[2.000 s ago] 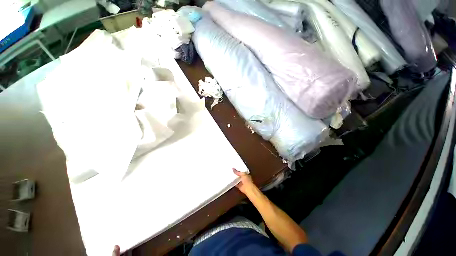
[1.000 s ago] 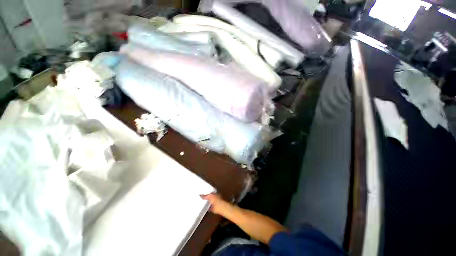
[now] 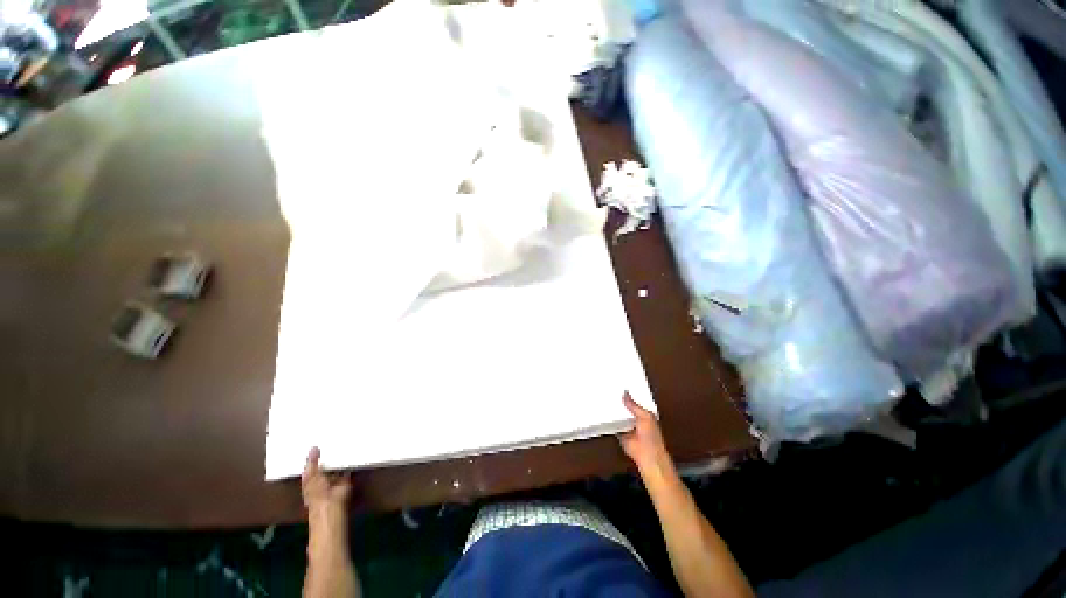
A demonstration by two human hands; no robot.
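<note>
A thick white cloth stack (image 3: 514, 374) lies on the brown cutting table (image 3: 222, 409), its near edge close to the table's front edge. Crinkled white sheets (image 3: 362, 175) lie over its far part, with a raised fold near the middle. My left hand (image 3: 325, 481) is at the stack's near left corner, thumb on top and fingers at or under the edge. My right hand (image 3: 641, 435) grips the near right corner, thumb on top. The fingers under the edge are hidden.
Two small metal blocks (image 3: 180, 276) sit on the table at the left. White scraps (image 3: 629, 193) lie right of the stack. A light blue roll (image 3: 748, 257) and a lilac roll (image 3: 888, 222) in plastic lie along the right side. Scraps litter the floor.
The view has swung back left from the neighbouring table. My left hand, out of view one second ago, now shows at the left corner. My right hand stays at the right corner.
</note>
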